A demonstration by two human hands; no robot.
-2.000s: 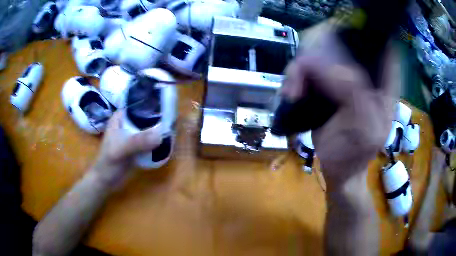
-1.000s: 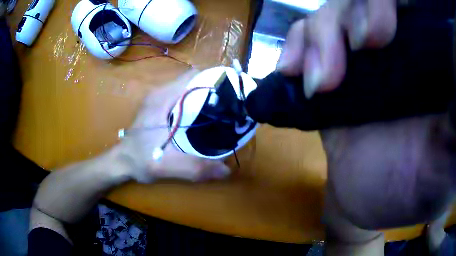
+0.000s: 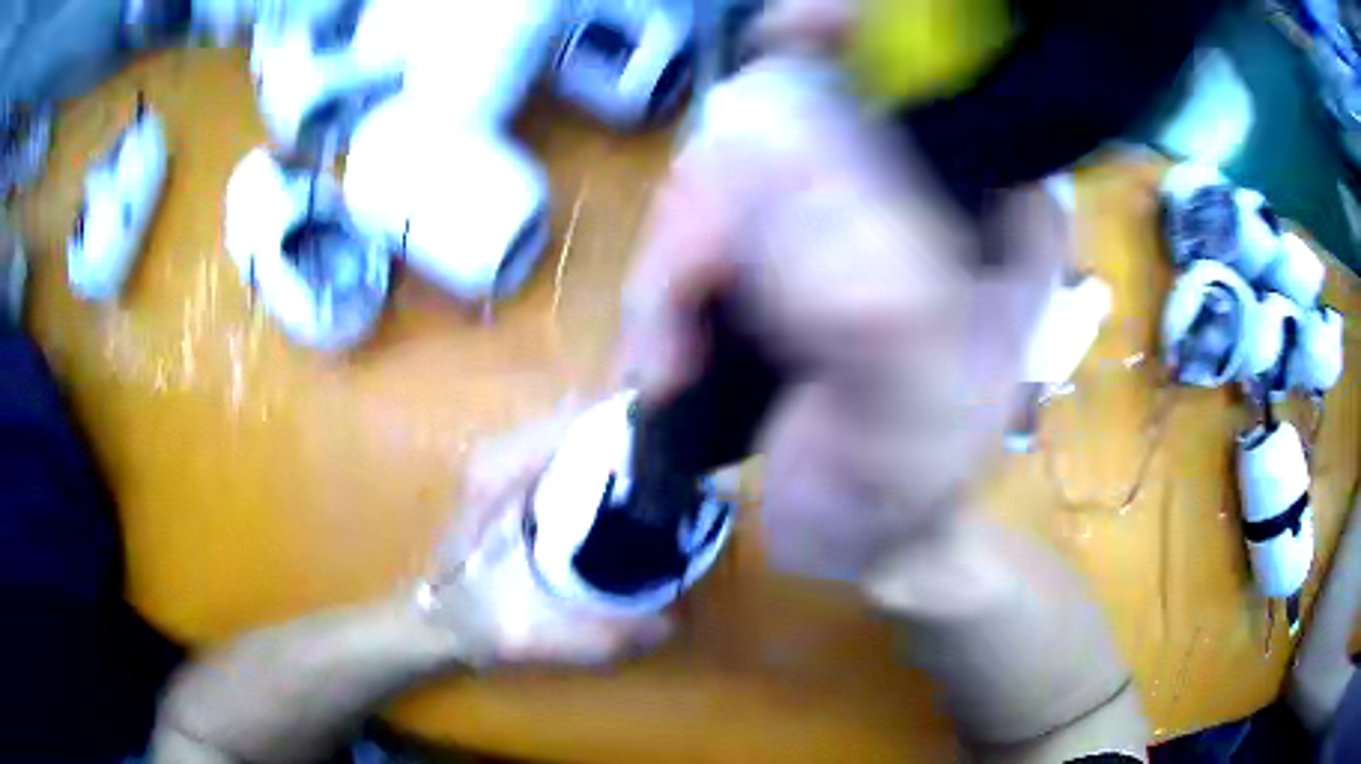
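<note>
My left hand (image 3: 515, 560) holds a white camera housing (image 3: 575, 493) low in the middle of the view, its dark open side facing up and to the right. My right hand (image 3: 851, 284) is gripped around a thick black electric screwdriver (image 3: 724, 381), blurred by motion. The screwdriver's nose is over the housing's dark opening. Its bit tip is hidden or too blurred to make out, so contact cannot be told. The driver's upper body (image 3: 1060, 90) runs to the top right, with a yellow patch near my fingers.
White housings (image 3: 448, 194) are piled at the upper left, with one capsule (image 3: 120, 209) at the far left. More white heads (image 3: 1209, 321) stand at the right, above a capsule with a black band (image 3: 1275, 508). The orange-brown tabletop (image 3: 329, 493) lies beneath.
Since one second ago, the screwdriver has tilted to a steeper, nose-down angle over the housing. The housing now appears smaller and lower, and the view takes in more of the table at the right.
</note>
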